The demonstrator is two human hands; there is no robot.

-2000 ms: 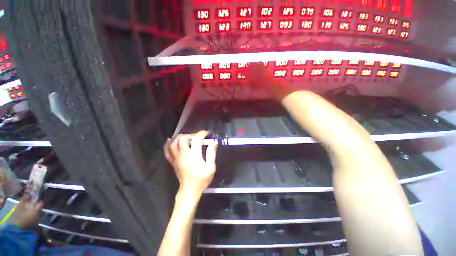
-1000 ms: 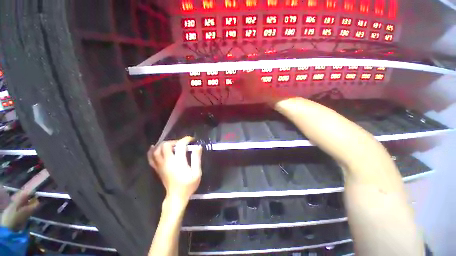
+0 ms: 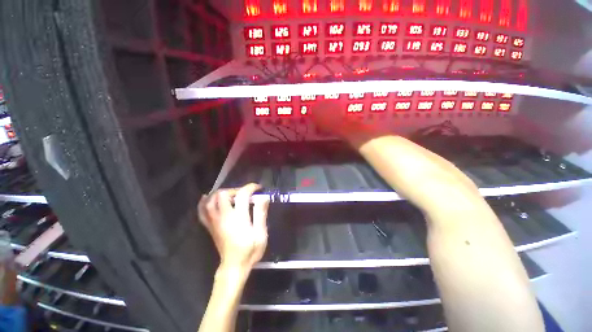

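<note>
My left hand (image 3: 237, 220) is at the left end of the shelf's white front edge (image 3: 344, 197), fingers bent over it. Thin dark cables with small shiny bits (image 3: 280, 196) lie over the edge beside its fingertips; whether it grips one is unclear. My right hand (image 3: 331, 120) reaches deep over the shelf to the back panel (image 3: 480, 123), just under the red digits, blurred and washed in red light. Its fingertips and anything in them cannot be made out. Thin black leads (image 3: 280, 131) enter the panel left of it.
Above is another shelf edge (image 3: 389, 87) with lit readouts (image 3: 361, 46) behind it. More ribbed shelves lie below, some with black lumps (image 3: 368, 283). A dark grid-patterned side wall (image 3: 188, 117) stands at left. Part of a person in a blue sleeve (image 3: 12, 318) shows at far left.
The view has shifted slightly. Both hands stay at about the same places on the shelf edge and panel. The other person's hand has moved mostly out at the left, and the phone no longer shows clearly.
</note>
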